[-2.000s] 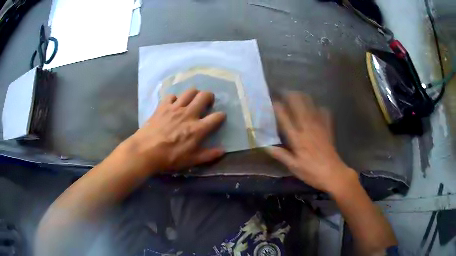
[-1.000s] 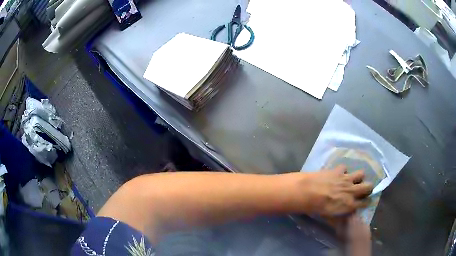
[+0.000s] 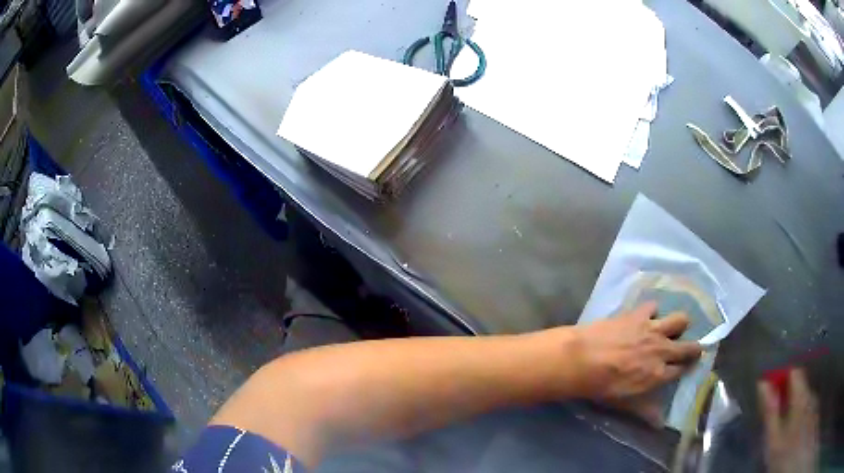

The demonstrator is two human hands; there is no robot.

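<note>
A white sheet [image 3: 639,231] lies on the table with a grey template [image 3: 680,309] on it and beige cloth showing around the template as a rim. My left hand [image 3: 643,356] is bare and presses flat on the template, fingers spread. The sheet's right edge is turned up beside my fingers. My right hand [image 3: 789,425], blurred and cut off by the bottom edge, is around the red handle of the steam iron [image 3: 717,420]. The iron's yellowish rim is at the sheet's lower right edge; whether it touches the cloth is unclear.
A stack of pressed pieces [image 3: 361,115] stands at the left. Green-handled snips [image 3: 448,57] lie beside the pile of white sheets [image 3: 574,83]. A loose tie strip [image 3: 745,139] lies at the far right. Scrap-filled bins [image 3: 83,411] stand on the floor at the left.
My right hand has come back into view from beside the left hand, now with the iron at the sheet. My left hand stays on the template. The view has turned left since two seconds ago.
</note>
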